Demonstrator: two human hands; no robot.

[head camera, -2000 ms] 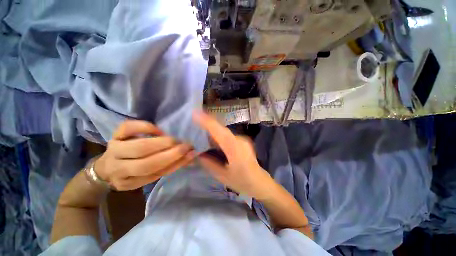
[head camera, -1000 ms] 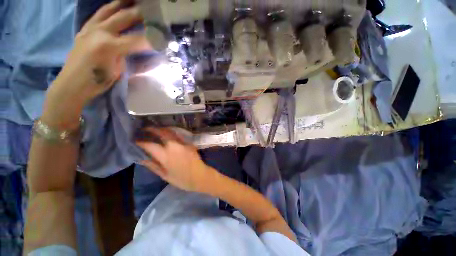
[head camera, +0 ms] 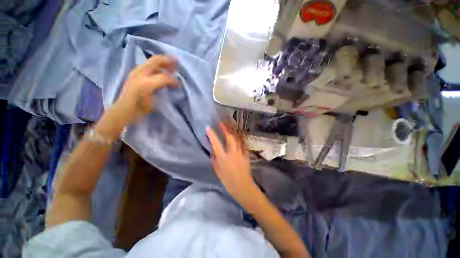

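Observation:
A light blue-grey garment piece [head camera: 166, 146] hangs in loose folds left of the overlock machine [head camera: 323, 65] and over the table's front edge. My left hand [head camera: 144, 93] is over its upper left part, fingers bent and blurred; whether they pinch the cloth cannot be told. My right hand [head camera: 233, 161] lies at the cloth's right edge, below the machine's white plate, with fingers apart and blurred. The lit plate [head camera: 242, 75] beside the needle area shows no cloth on it.
A heap of blue-grey cloth [head camera: 65, 65] lies at the left, with purple-blue cloth [head camera: 91, 103] under it. Grey metal V-shaped prongs [head camera: 333, 146], a white ring [head camera: 402, 131] and a black phone [head camera: 450, 158] are at the right. More cloth [head camera: 383, 232] hangs below the table.
The view has shifted, with the machine now further right. The garment piece is spread between my hands, left of the plate. My left hand has come down and right from the upper left.

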